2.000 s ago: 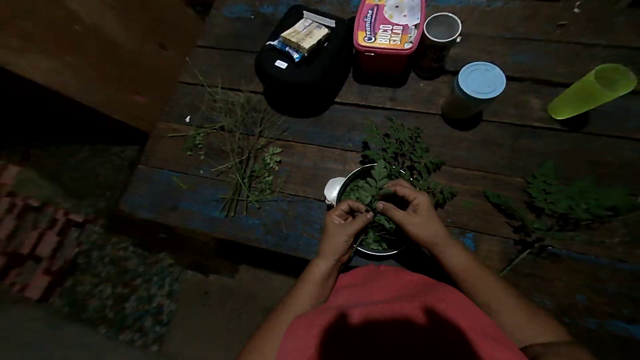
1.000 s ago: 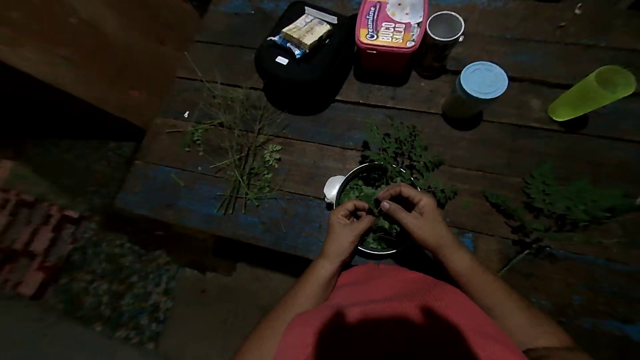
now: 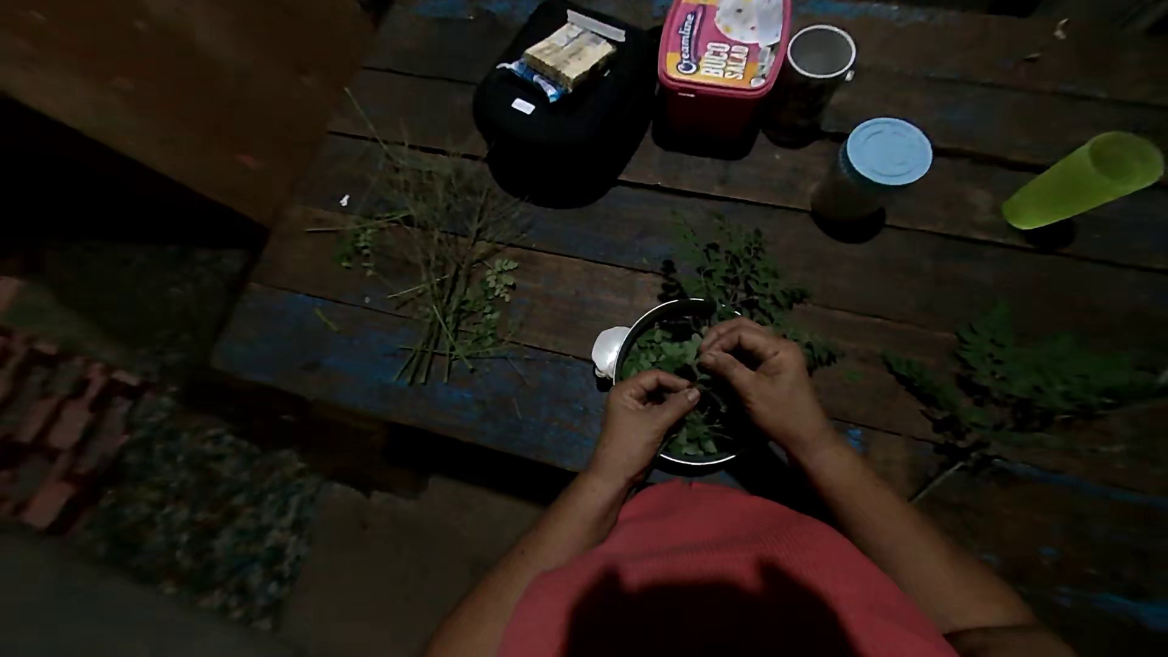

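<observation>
A round pot (image 3: 698, 461) with a pale rim and a white side handle stands at the table's near edge, with green leaves (image 3: 666, 351) inside. Over its left part is my left hand (image 3: 643, 415), thumb and forefinger pinched on a thin stem or leaf too small to make out. My right hand (image 3: 762, 379) is over the pot's right side, its fingertips closed on a small leafy sprig. Just behind the pot lies a leafy branch (image 3: 735, 274). Stripped stems (image 3: 443, 283) with a few leaves form a pile to the left; more leafy branches (image 3: 1040, 374) lie at the right.
Along the back of the wooden plank table (image 3: 584, 292) are a black case (image 3: 570, 137) with a small packet (image 3: 570, 55) on it, a red plastic tub (image 3: 716, 100), a dark mug (image 3: 808, 87) and a blue-lidded jar (image 3: 867, 173). A yellow-green cup (image 3: 1081, 182) lies tilted at right.
Both hands stay over the pot. The fingertips of my two hands were close together earlier and are now a little apart, the right ones higher.
</observation>
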